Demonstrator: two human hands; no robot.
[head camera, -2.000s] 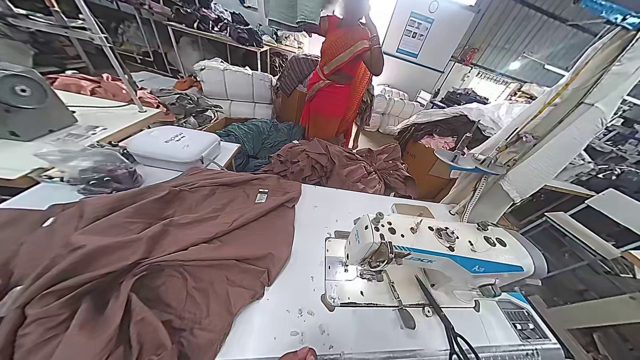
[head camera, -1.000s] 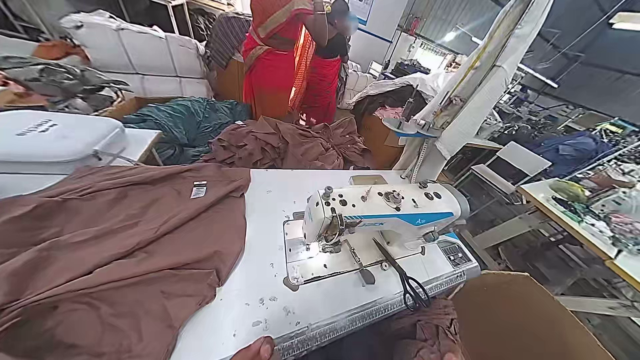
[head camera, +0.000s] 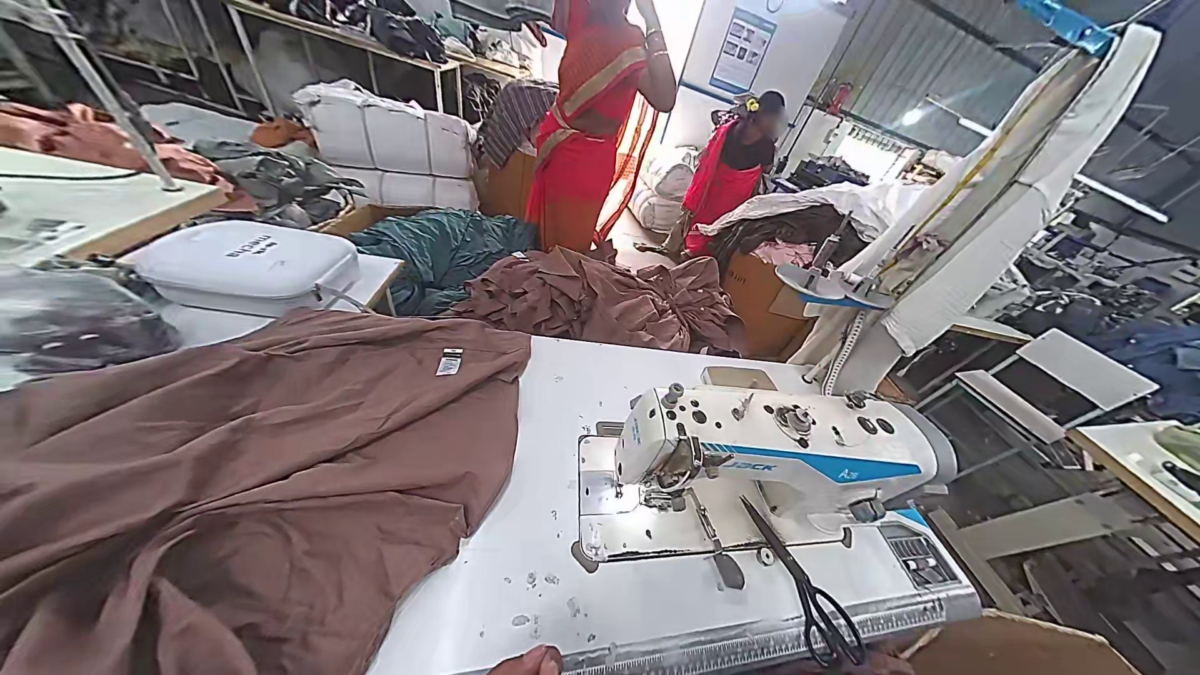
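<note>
Only the fingertips of my left hand (head camera: 528, 662) show, at the bottom edge by the front of the sewing table (head camera: 487, 581); the rest of that hand is hidden, and whether it holds anything cannot be told. My right hand is out of view. Left of the fingertips a brown garment (head camera: 244, 469) with a small white label (head camera: 450, 362) lies spread over the table. To the right stands a white and blue Jack sewing machine (head camera: 778, 450), its needle area lit. Black-handled scissors (head camera: 802, 581) lie in front of it, tips towards the machine arm.
Brown cloth (head camera: 609, 300) is heaped behind the table, beside green cloth (head camera: 450, 253). A white case (head camera: 248, 262) sits at the left. An open cardboard box (head camera: 1012, 647) is at the front right. A person in red (head camera: 591, 131) stands behind; another person (head camera: 731, 169) is farther back.
The second person at the back has come into clear view beside the standing one. The garment, machine and scissors keep their places on the table. The view has shifted.
</note>
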